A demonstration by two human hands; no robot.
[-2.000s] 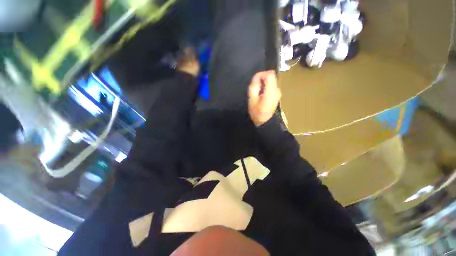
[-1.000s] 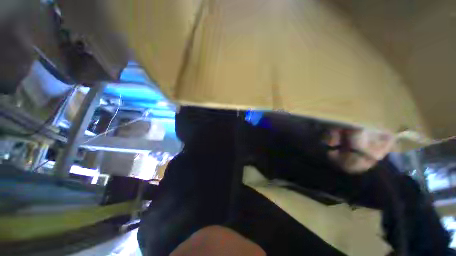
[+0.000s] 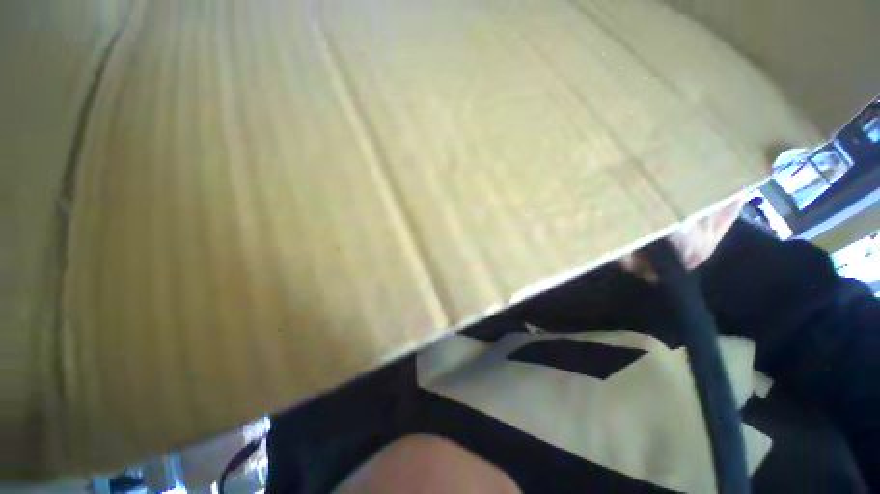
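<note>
A large brown cardboard carton (image 3: 318, 193) fills most of the view, very close, its wall creased and its lower edge running up to the right. My right hand (image 3: 709, 236) is at the right, partly hidden behind the carton's edge. A dark strap or cord (image 3: 709, 376) runs down from beside its fingers; whether the hand grips the strap or the carton's edge cannot be told. My left hand is not in view.
At the far right, beyond my dark sleeve, there are bright, blurred shelf-like structures (image 3: 820, 178). Blurred bright objects also show at the lower left below the carton. My clothing is below the carton's edge.
The view has turned into the carton, which now covers far more of the picture. The cameras inside it and my left hand have left view. The dark strap has come into clear view.
</note>
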